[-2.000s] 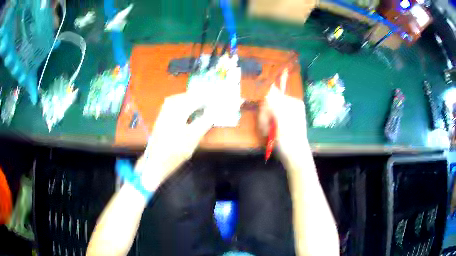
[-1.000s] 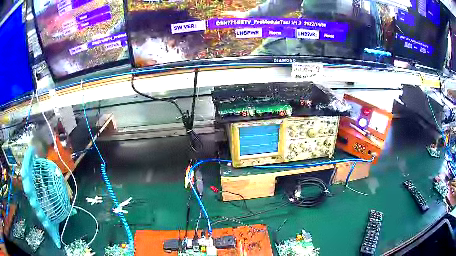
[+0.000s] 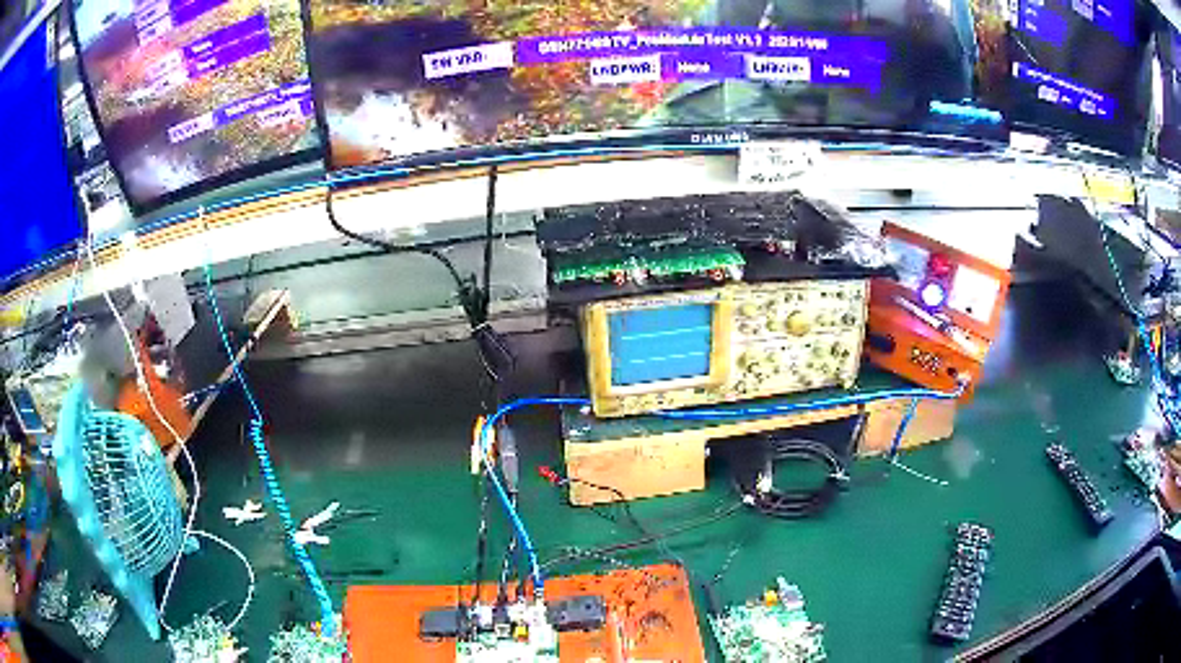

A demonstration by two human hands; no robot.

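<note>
A green-white circuit board point(image 3: 508, 642) lies on the orange-brown mat point(image 3: 648, 635) at the bottom edge, partly cut off. A blue cable point(image 3: 514, 508) and thin black leads run down to its back edge, with black connector blocks point(image 3: 576, 613) on either side. The wide monitor point(image 3: 648, 78) above shows purple menu bars. The oscilloscope point(image 3: 663, 347) shows flat traces on a blue screen. Neither my left hand nor my right hand is in view.
More boards lie right of the mat point(image 3: 769, 629) and left of it. Two remote controls point(image 3: 964, 583) lie at the right. A light blue fan point(image 3: 117, 505) and coiled blue cord point(image 3: 275, 486) are at left. An orange instrument box point(image 3: 935, 311) stands beside the oscilloscope.
Two seconds ago the view was down on the mat with both my hands there; the view has since lifted to the screens. Over the last second it has shifted only slightly.
</note>
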